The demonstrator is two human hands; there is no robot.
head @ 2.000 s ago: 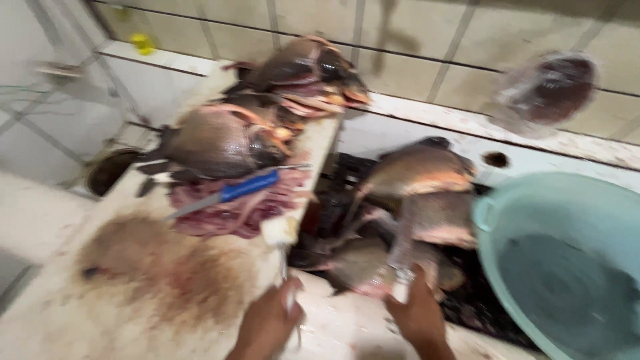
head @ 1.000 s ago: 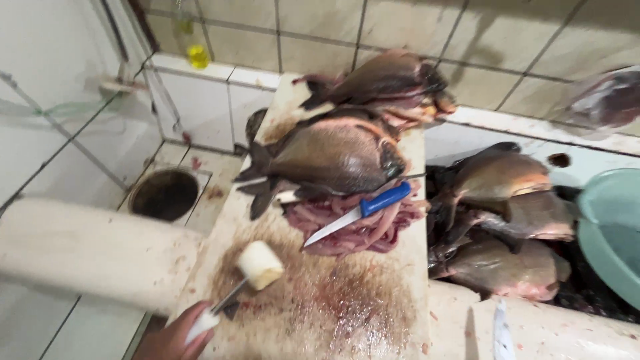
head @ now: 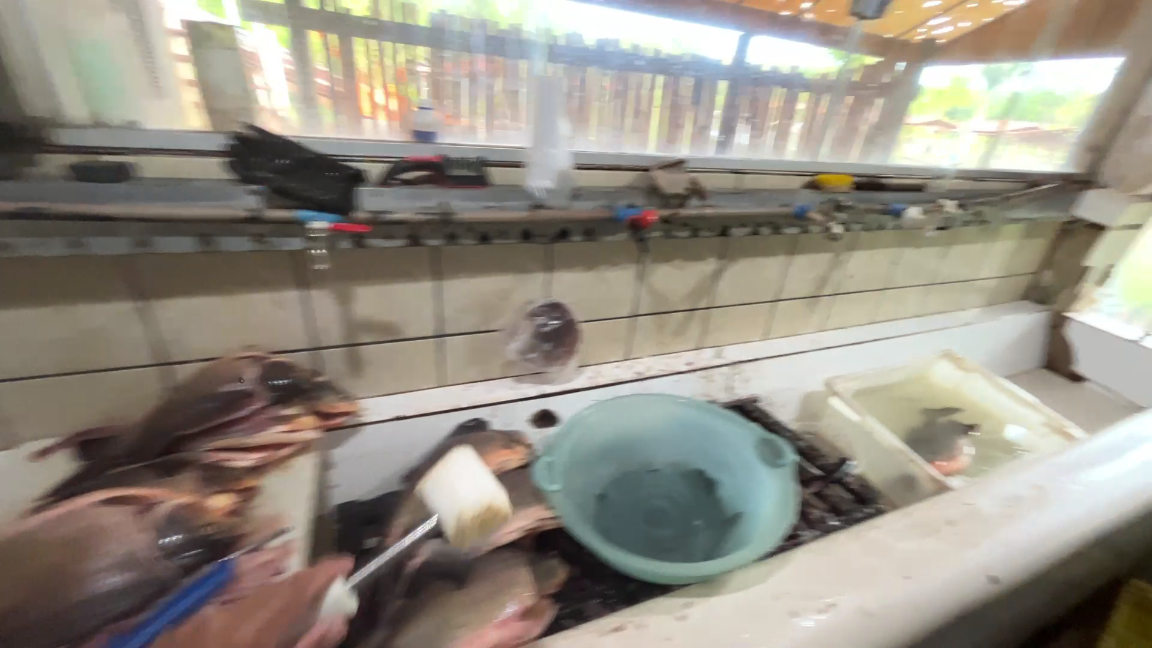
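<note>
My left hand [head: 274,601] is at the lower left, closed around the handle of a mallet with a white head [head: 466,497]. The mallet's head is over the fish [head: 486,594] lying left of the green plastic basin. A blue-handled knife [head: 175,603] lies beside this hand, partly cut off by the frame edge. Large, dark fish [head: 81,558] lie on a pale cutting board [head: 292,508], and another cut-open fish [head: 225,409] lies behind them. My right hand is out of view.
The green basin [head: 666,562] stands on dark mesh-like material. Farther right, a white tub [head: 868,441] holds water and a fish. A thick white ledge [head: 864,549] runs along the front. Taps [head: 319,225] line the tiled wall, where a clear bag with dark contents [head: 544,335] hangs.
The view has swung up and to the right, bringing the window, taps and white tub in. My right hand, in view two seconds ago, is gone; my left hand still holds the mallet.
</note>
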